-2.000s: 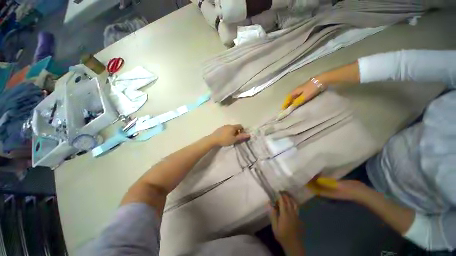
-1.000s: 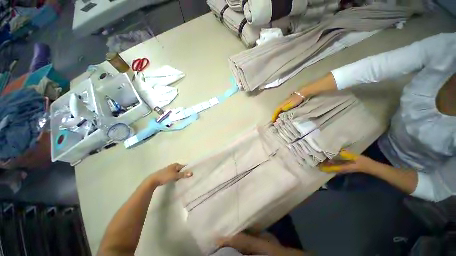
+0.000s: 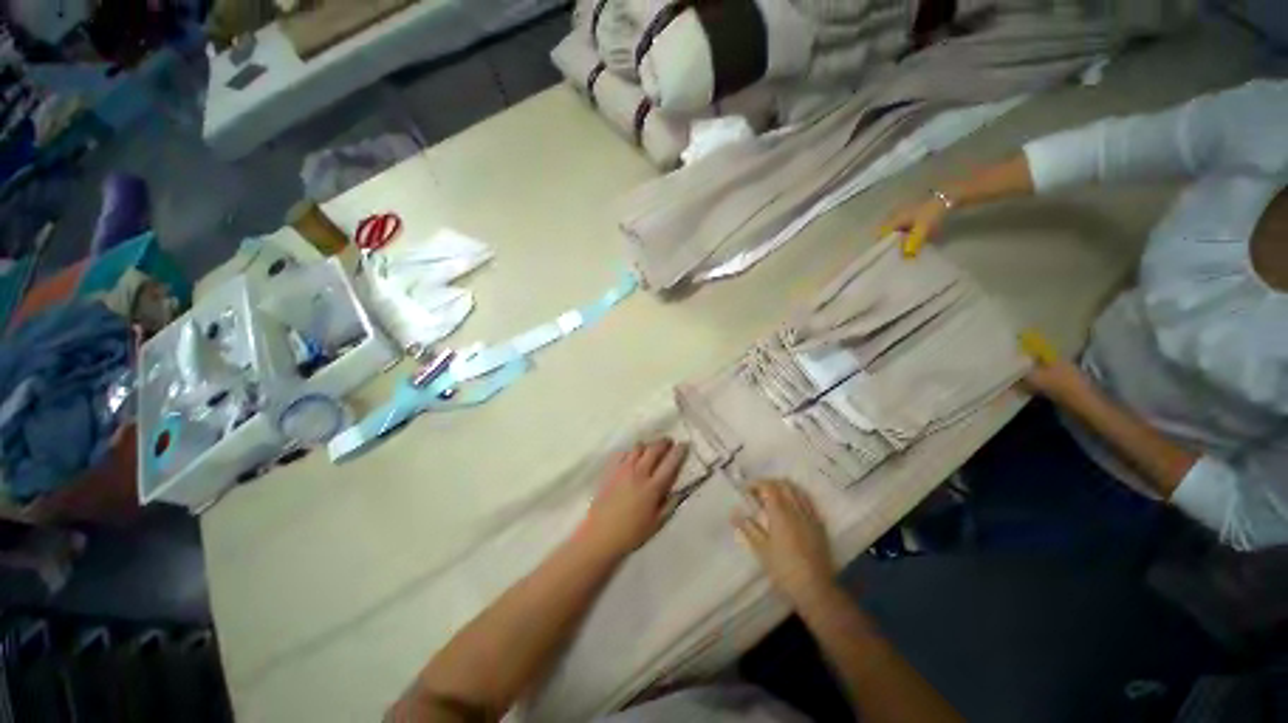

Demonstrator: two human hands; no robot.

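Note:
Layered beige panels (image 3: 622,622) lie along the table's near edge, with a folded edge across them. My left hand (image 3: 636,494) is on this fold at its upper side, fingers curled over the cloth. My right hand (image 3: 787,537) grips the fold lower down, near the table edge. Some fingertips are hidden in the cloth. Beyond the fold lies a pleated stack of beige panels (image 3: 918,332) with a white piece (image 3: 831,370) on it. The helper's yellow-tipped hands (image 3: 925,219) are at its far corners.
Long beige strips (image 3: 763,198) and dark-banded rolls (image 3: 706,57) lie at the far side. A blue label strip (image 3: 495,360), white cloth pieces (image 3: 424,283), red scissors (image 3: 377,230) and filled white trays (image 3: 212,473) are at the left. The helper (image 3: 1201,254) stands at the right.
My hands have moved forward from the near end of the panels to the middle, folding the near part over. The helper's hands have moved away from the pleated edge to the stack's far end.

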